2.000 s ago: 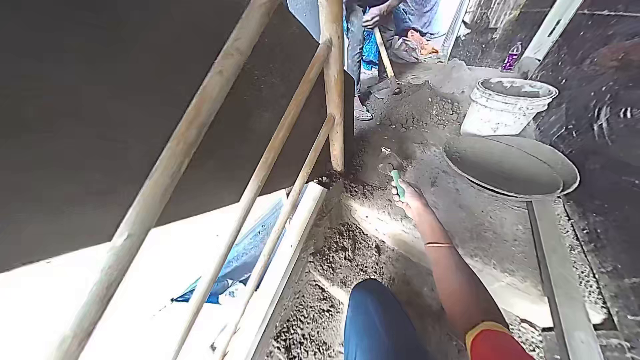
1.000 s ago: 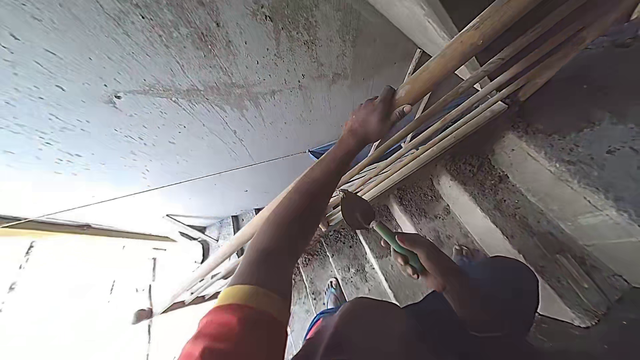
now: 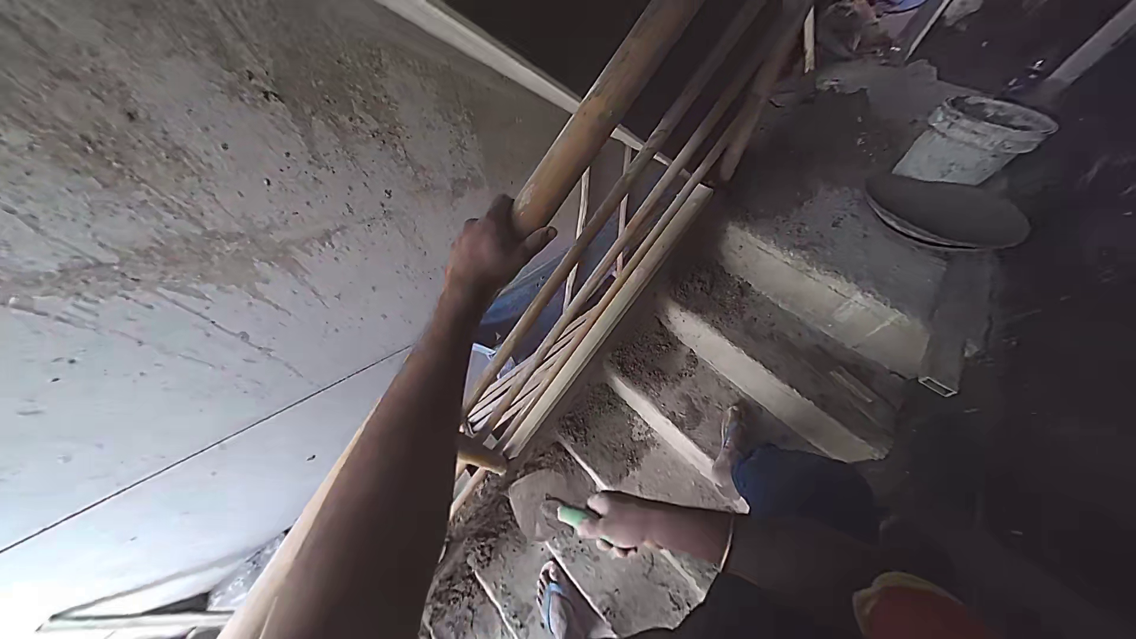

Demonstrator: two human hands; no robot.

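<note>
My left hand (image 3: 490, 248) grips the thick wooden handrail (image 3: 593, 124) of a stair railing, left of centre. Thinner wooden rails (image 3: 612, 209) run below it along the stair edge. Lower down, my right hand (image 3: 619, 522) is closed around the green handle of a trowel (image 3: 536, 504), whose blade is over the steps and points left. The concrete steps (image 3: 754, 355) carry loose dirt or mortar. My feet, in sandals, stand on different steps; the lower foot (image 3: 555, 596) is below the trowel.
A mortar-stained bucket (image 3: 976, 142) and a wide round pan (image 3: 950, 213) stand on the landing at upper right. A rectangular metal tube or board (image 3: 945, 346) lies along the right edge of the steps. A grey wall (image 3: 222, 222) rises at left, crossed by a thin line.
The left hand, not visible two seconds ago, has stayed on the handrail since one second ago. The right hand still holds the trowel. The view has swung widely, with the bucket and pan back in sight.
</note>
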